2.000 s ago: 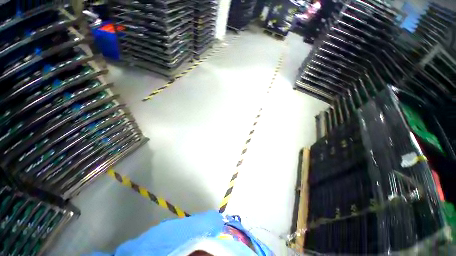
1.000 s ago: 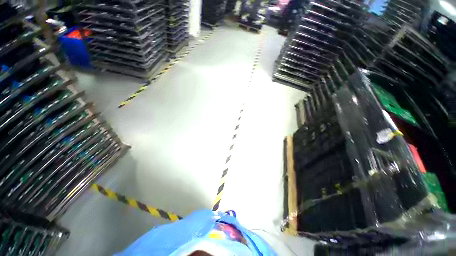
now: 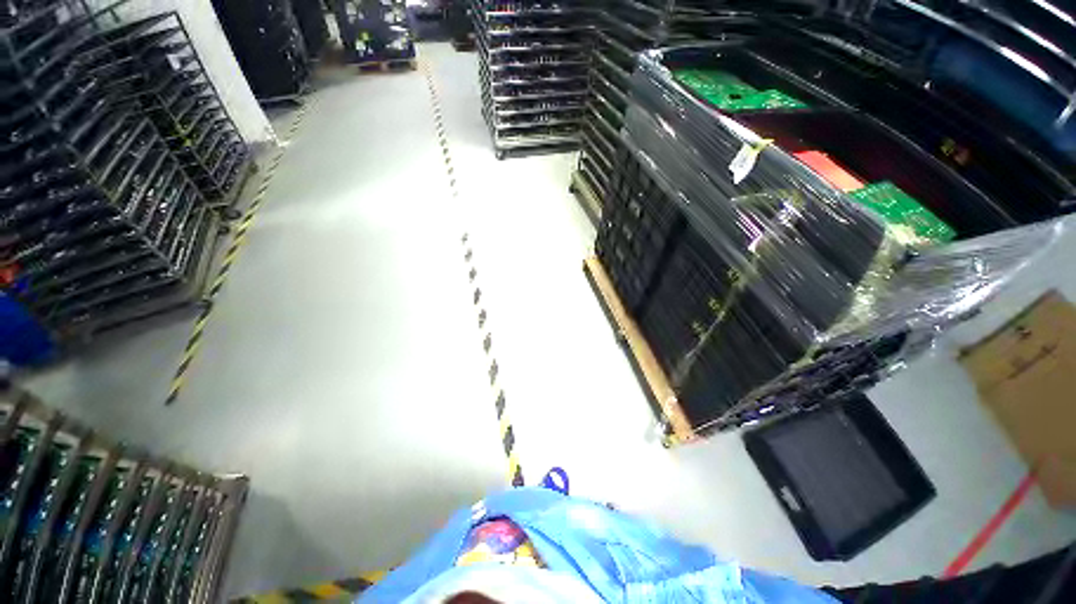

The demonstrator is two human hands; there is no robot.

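Neither of my hands shows in the head view; only my light blue smock (image 3: 590, 546), with cartoon-print clothing at its opening, is at the bottom edge. Nearest at the right stands a stack of black totes (image 3: 673, 283) in clear stretch wrap on a wooden pallet (image 3: 637, 354). Green boards (image 3: 903, 210) and a red piece (image 3: 830, 170) lie in the open top totes. A shallow black tote (image 3: 840, 474) lies on the floor beside the stack.
Rack trolleys with boards stand at the left (image 3: 106, 513), further up the left side and behind the wrapped stack (image 3: 537, 77). A cardboard box (image 3: 1024, 378) is at the right. Yellow-black tape (image 3: 484, 334) runs along the grey floor. A blue container (image 3: 21, 330) is at the left edge.
The view has swung right. The wrapped stack now sits further up and left in the picture, and the floor tote and cardboard box have come into view.
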